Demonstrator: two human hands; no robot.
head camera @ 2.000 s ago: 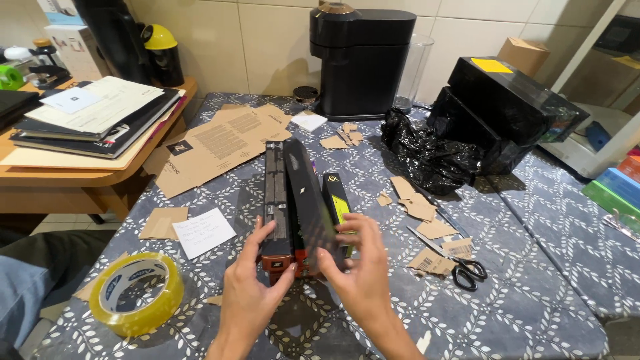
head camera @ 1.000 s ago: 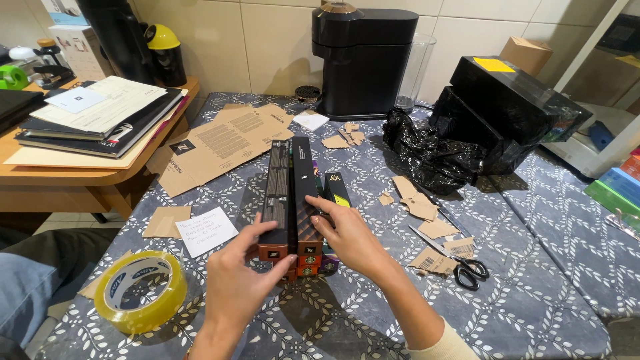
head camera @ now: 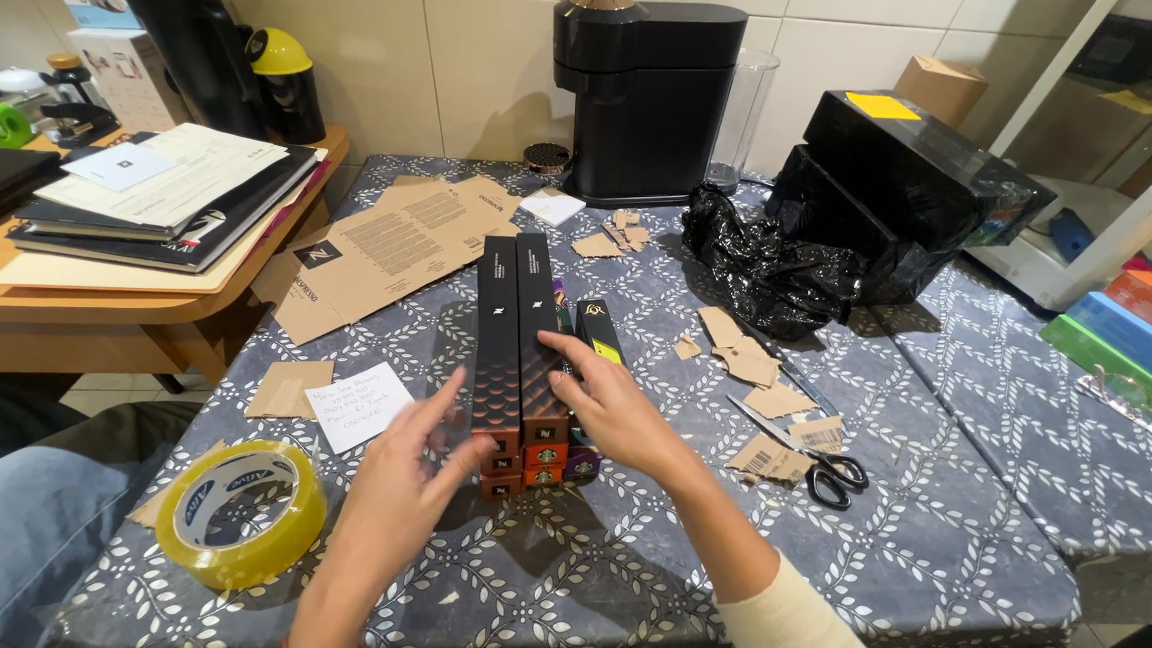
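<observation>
Long, narrow Nespresso capsule boxes, black with copper patterned ends, lie stacked in two columns side by side: a left column point(head camera: 498, 360) and a right column point(head camera: 536, 337). Orange Starbucks capsule boxes point(head camera: 544, 463) sit under the right column's top box. Beside them are a purple-ended box point(head camera: 583, 461) and a black L'OR box point(head camera: 597, 331). My left hand point(head camera: 405, 481), fingers apart, is at the near left corner of the stack; whether it touches is unclear. My right hand point(head camera: 612, 396) rests its fingertips against the right side of the right column, thumb and index finger apart.
Clear tape roll point(head camera: 243, 513) and handwritten note point(head camera: 360, 405) lie left. Flattened cardboard point(head camera: 387, 252) lies behind them. Scissors point(head camera: 810, 454) and cardboard scraps point(head camera: 751, 360) lie right. Black plastic wrap point(head camera: 774, 261), black-wrapped boxes point(head camera: 909, 171) and a coffee machine point(head camera: 648, 108) stand at the back.
The long black box that was tilted in my right hand now lies flat on the right column. Another black box now tops the left column. My left hand has come away from its earlier grip.
</observation>
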